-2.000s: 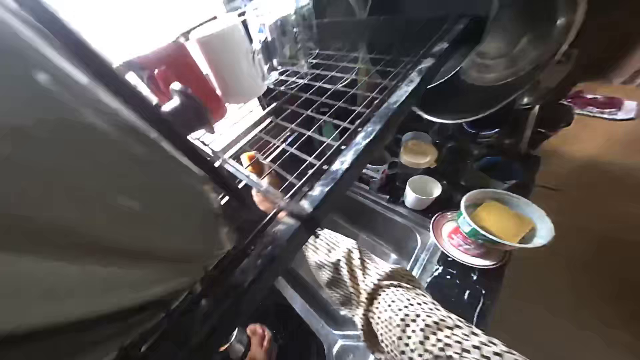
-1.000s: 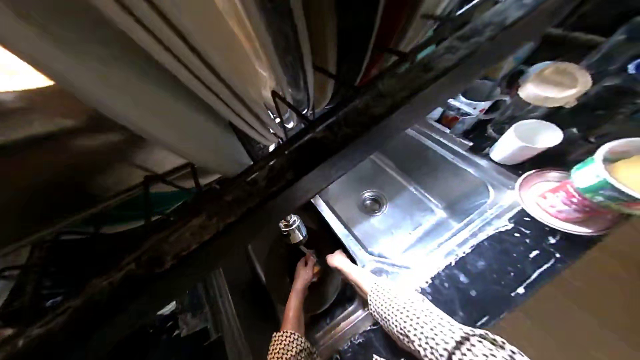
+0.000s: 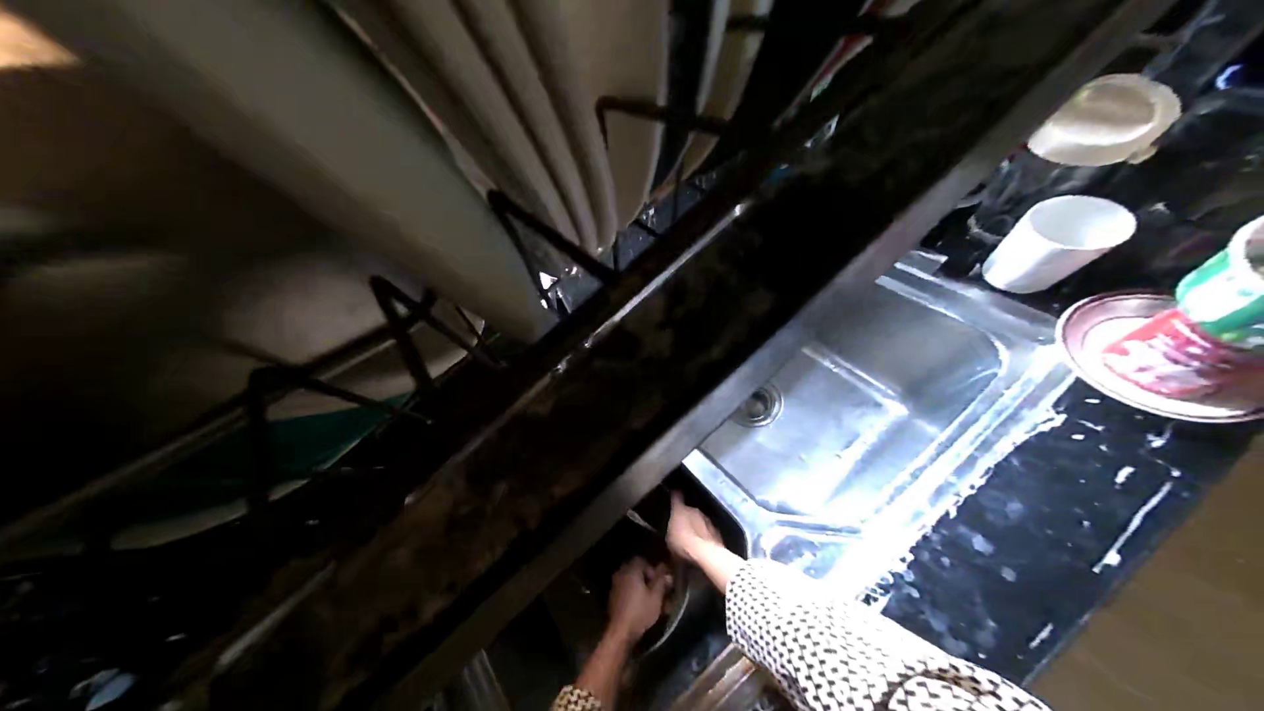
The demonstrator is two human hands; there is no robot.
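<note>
Low in the view, my left hand (image 3: 640,595) is over the dark second basin, its fingers curled beside a round vessel (image 3: 675,620) whose curved rim shows. Just right of it, my right hand (image 3: 691,530) reaches down into the same shadowed basin, near a thin shiny item (image 3: 642,520) that I cannot make out. Whether either hand grips something is too dark to tell. Right of my hands lies the steel sink basin (image 3: 849,425) with its round drain (image 3: 759,405).
A dark shelf beam (image 3: 691,326) crosses above the sink, with a rack of plates (image 3: 553,128) over it. On the black counter (image 3: 1047,523) stand a white cup (image 3: 1062,242), a beige lidded container (image 3: 1106,118) and a pink-rimmed plate (image 3: 1096,380) bearing a red container and a green-and-white tub (image 3: 1220,291).
The view swung from the upper rack down to the sink. The silvery cylindrical item by my left hand one second ago no longer shows there.
</note>
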